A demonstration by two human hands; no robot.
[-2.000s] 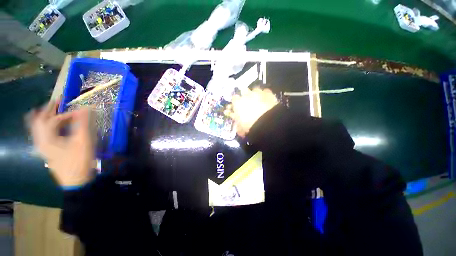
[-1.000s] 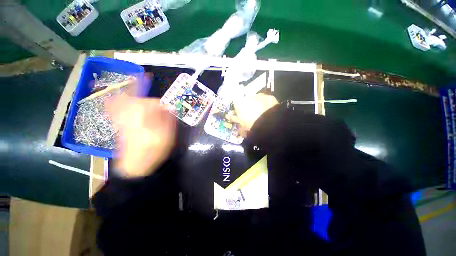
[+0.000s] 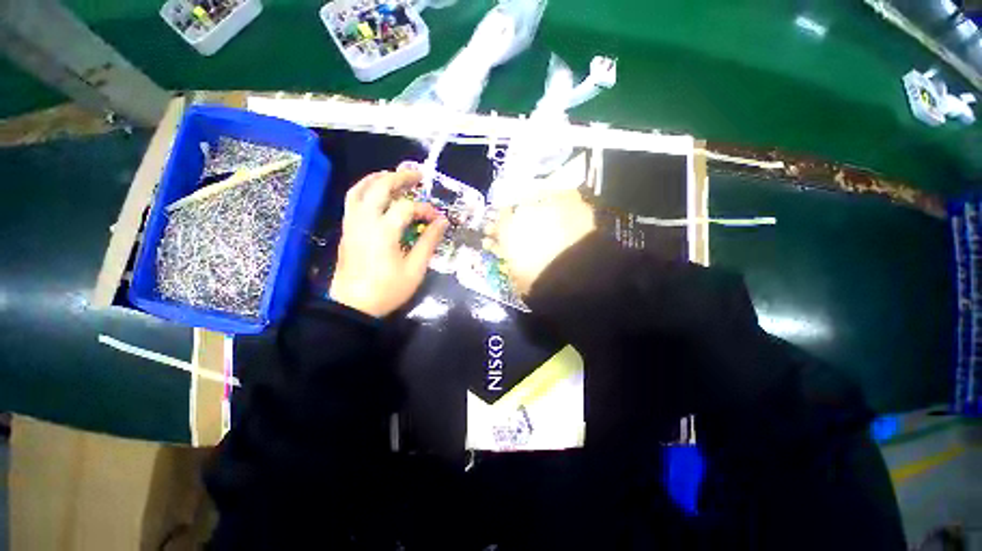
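Two electronic units lie side by side on the black printed mat [image 3: 431, 361], partly hidden by my hands. My left hand [image 3: 384, 242] is over the left electronic unit [image 3: 450, 205], thumb and fingertips close together; whether a small part is between them cannot be told. My right hand [image 3: 542, 235] is on the right electronic unit [image 3: 474, 267], overexposed, so its grip is unclear. Clear plastic bags [image 3: 544, 129] trail from the units toward the belt. The blue parts bin [image 3: 291, 242] at left holds a heap of small metal parts [image 3: 215, 253], with a pale strip [image 3: 237, 183] across them.
Two more white-housed units [image 3: 375, 41] stand on the green belt [image 3: 668, 65] at upper left, another at far upper right [image 3: 935, 99]. Cardboard edging [image 3: 138, 231] borders the bin. A cardboard box [image 3: 86, 484] is at lower left, blue crates [image 3: 966, 301] at far right.
My left hand has moved right from the blue parts bin to the left unit. My right hand has stayed at the right unit. The units on the belt appear further right in view.
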